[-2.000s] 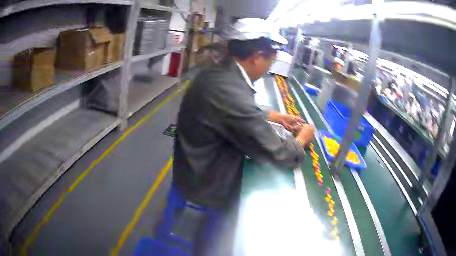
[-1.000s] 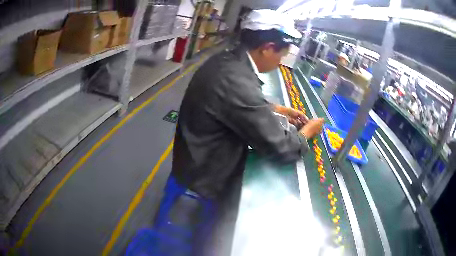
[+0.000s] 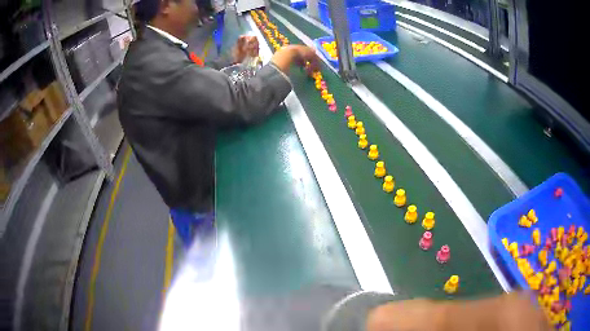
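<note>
My left hand (image 3: 511,313) is blurred and cut off by the bottom edge. Its forearm crosses the belt, and the hand lies at the near edge of a shallow blue tray (image 3: 503,240); its fingers cannot be made out. The tray holds many loose yellow and pink plastic pieces. A row of upright pieces runs along the dark green belt (image 3: 362,194), with a yellow piece (image 3: 451,284) nearest me and a pink piece (image 3: 443,253) beyond it. My right hand is out of the picture.
Another worker in a grey jacket (image 3: 187,97) reaches over the belt at upper left. A second blue tray (image 3: 382,57) of pieces stands behind a metal post (image 3: 343,45). A blue crate (image 3: 372,16) is beyond. Shelving and a yellow-lined aisle (image 3: 110,226) lie left.
The view has swung right and down, bringing the near belt and closer blue tray into view. My forearm now shows at the bottom. The other worker's hands have moved apart.
</note>
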